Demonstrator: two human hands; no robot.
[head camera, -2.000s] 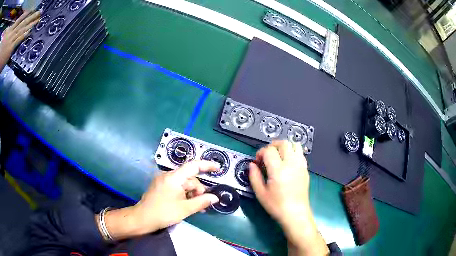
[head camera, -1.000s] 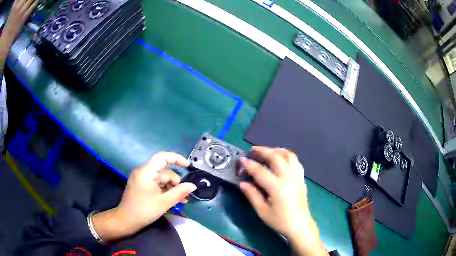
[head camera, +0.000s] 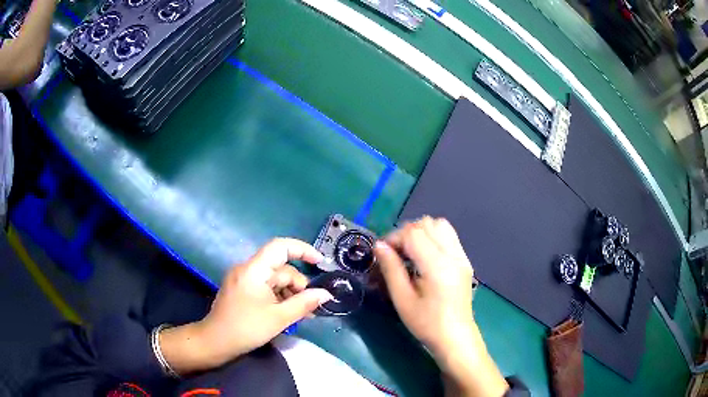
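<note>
A grey three-hole plate (head camera: 329, 237) lies on the green bench in front of me, its right part hidden by my right hand. A dark ring sits in its left seat. My left hand (head camera: 252, 302) holds glossy black discs (head camera: 344, 295) between thumb and fingers, just below the plate's near edge. My right hand (head camera: 431, 283) is over the plate, its thumb and fingertips at the right edge of the left seat; whether they hold anything is hidden.
A tall plate stack (head camera: 167, 62) stands at upper left beside another person's arm (head camera: 25, 48). Black mats (head camera: 497, 186) lie at right with a shallow tray (head camera: 633, 298), round ringed parts (head camera: 567, 269) and a brown pouch (head camera: 566, 360). More plates (head camera: 514, 94) lie by the white rails.
The earlier plate with dark rings is gone from in front of me; the silvery plate from the mat took its place. Its left seat, pale a second ago, now shows a dark ring.
</note>
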